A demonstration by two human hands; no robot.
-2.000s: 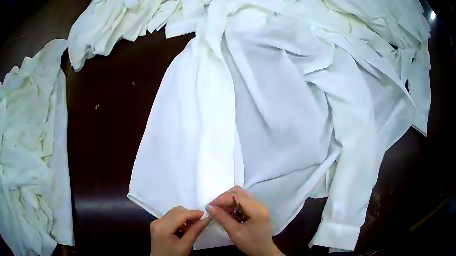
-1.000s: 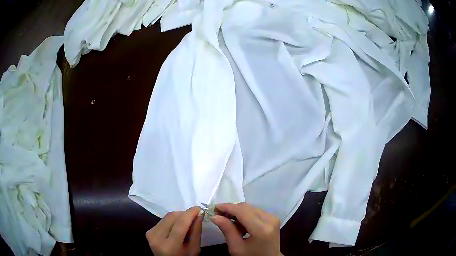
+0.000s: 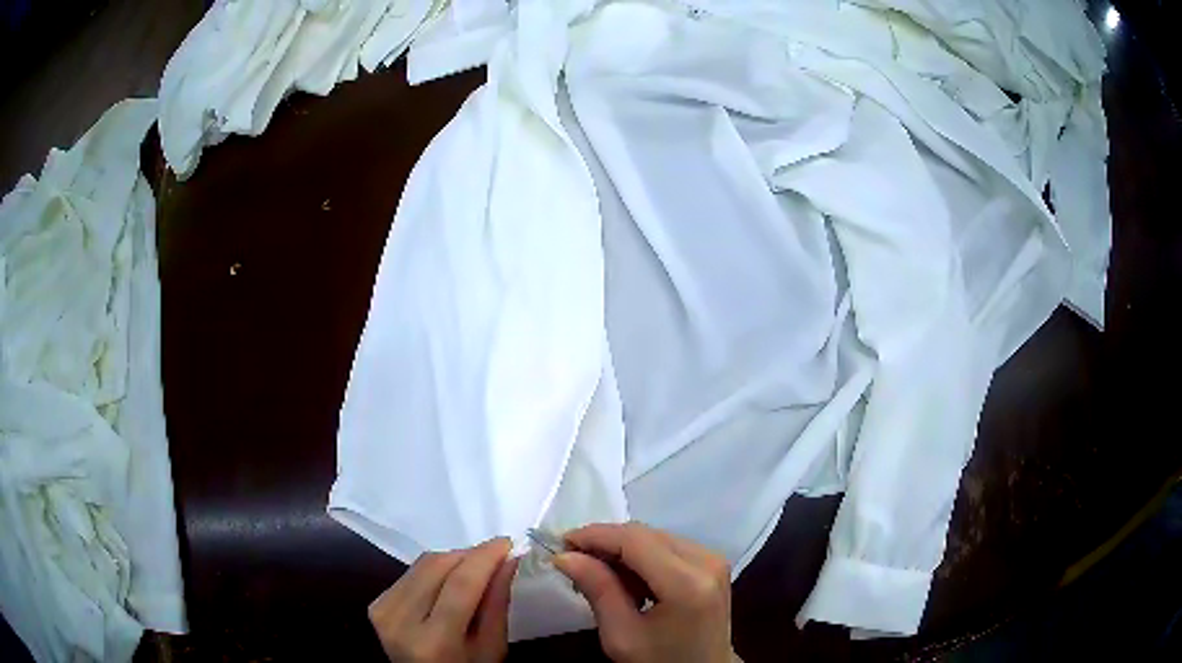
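Observation:
A thin white shirt (image 3: 739,272) lies spread in front of me, its front placket (image 3: 519,363) running down to its lower edge. My left hand (image 3: 447,602) pinches the bottom of the placket between thumb and fingertips. My right hand (image 3: 655,589) is close beside it, holding small silvery thread snips (image 3: 546,540) with the tip at the pinched edge. Any thread end there is too fine to see. A sleeve (image 3: 907,389) lies at the right and ends in a cuff (image 3: 871,595).
The main shirt pile (image 3: 305,58) spans the far side. A side stack of shirts (image 3: 78,389) lies along the left edge. Pale thread scraps (image 3: 235,269) lie on the dark brown tabletop (image 3: 266,376) between the side stack and the shirt.
My hands have shifted slightly left along the lower edge, and the snips now show between them. The placket's lower end is turned over. The cloth has slid slightly left.

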